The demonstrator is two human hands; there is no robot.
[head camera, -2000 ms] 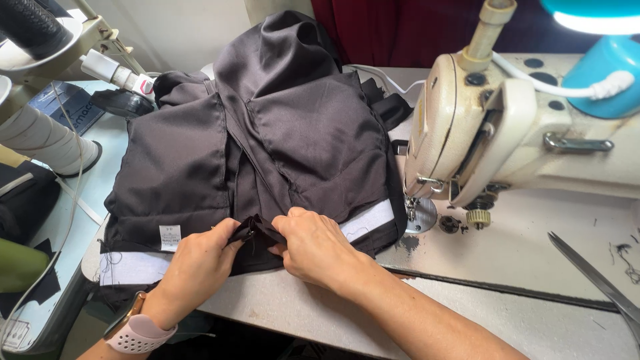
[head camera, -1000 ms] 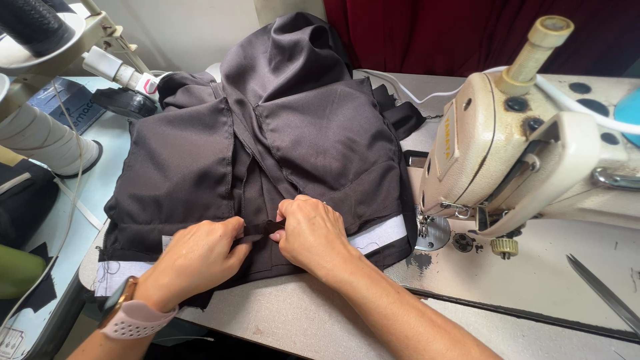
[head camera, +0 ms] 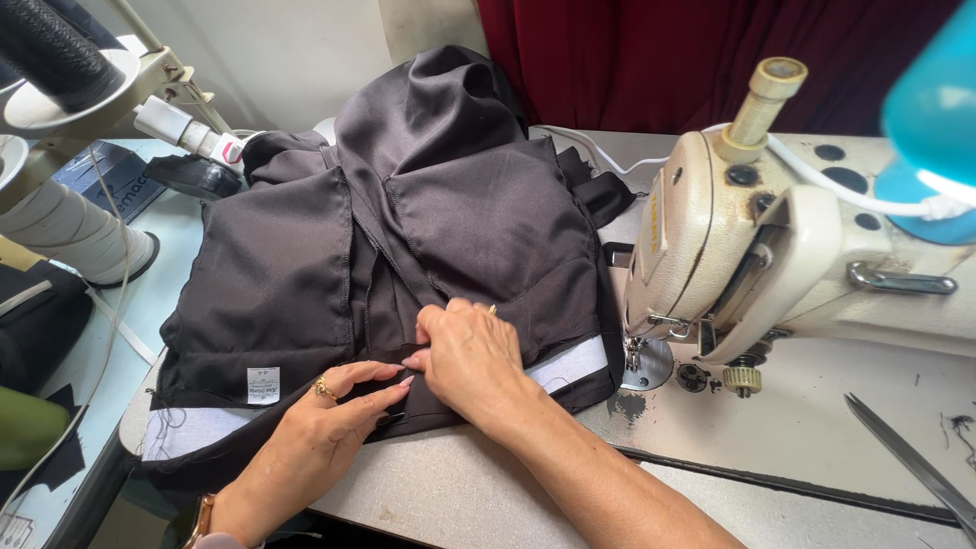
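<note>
A dark garment [head camera: 488,221] with overlocked seams lies bunched on the sewing table, left of the machine. White interfacing strips [head camera: 202,435] run along its near edge, and a small label bearing writing [head camera: 263,385] is stitched near the left strip. My left hand [head camera: 335,419], with a ring, has thumb and forefinger tips at the middle of the near edge, slightly apart. My right hand [head camera: 473,358] is beside it, its fingers curled and pinching the dark fabric. The fingertips of both hands nearly meet. Loose threads hang at the left end.
An industrial sewing machine [head camera: 732,221] stands at the right, its presser foot [head camera: 633,354] by the garment's edge. Metal scissors [head camera: 907,457] lie at the lower right. Thread cones [head camera: 76,229] stand at the left. A white cable [head camera: 602,152] runs behind, before a dark red curtain [head camera: 648,61].
My right hand has stayed near the middle of the near edge. The fingers of my left hand have opened out, and the label shows again beside them.
</note>
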